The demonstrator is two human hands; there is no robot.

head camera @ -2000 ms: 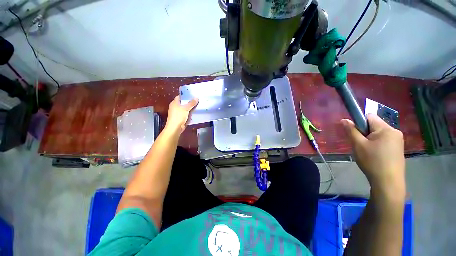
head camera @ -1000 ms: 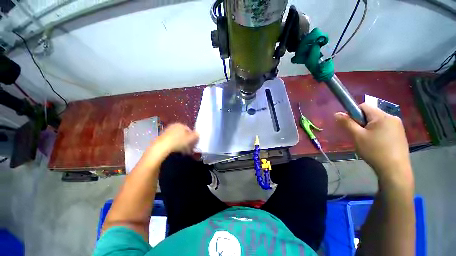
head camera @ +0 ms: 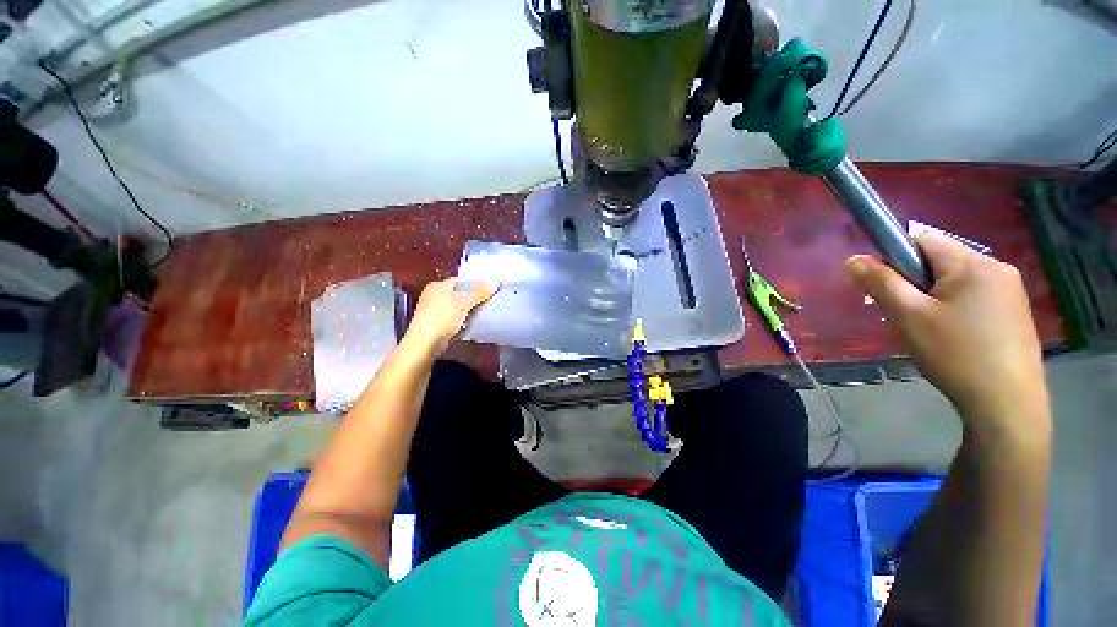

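Note:
A thin silvery plate (head camera: 545, 298) lies over the left part of the slotted drill press table (head camera: 710, 321), its upper right corner under the chuck (head camera: 616, 214). My left hand (head camera: 446, 311) grips the plate's left edge, thumb on top. My right hand (head camera: 968, 321) is closed around the lower end of the grey feed lever (head camera: 877, 218), which has green cloth (head camera: 796, 108) at its hub end. The olive-green drill head (head camera: 639, 92) stands above the table. The bit's tip is too small to make out.
A stack of plates (head camera: 353, 343) lies on the red-brown bench (head camera: 233, 300) at left. A blue coolant hose (head camera: 643, 398) stands at the table's front. A green air gun (head camera: 769, 303) lies right of the table. Blue bins (head camera: 837, 539) stand on the floor either side of my legs.
The plate lay flat across the table's left side with my left hand blurred at its lower left edge; now it extends leftward, lengthwise, gripped at its left edge. My right hand stays on the lever.

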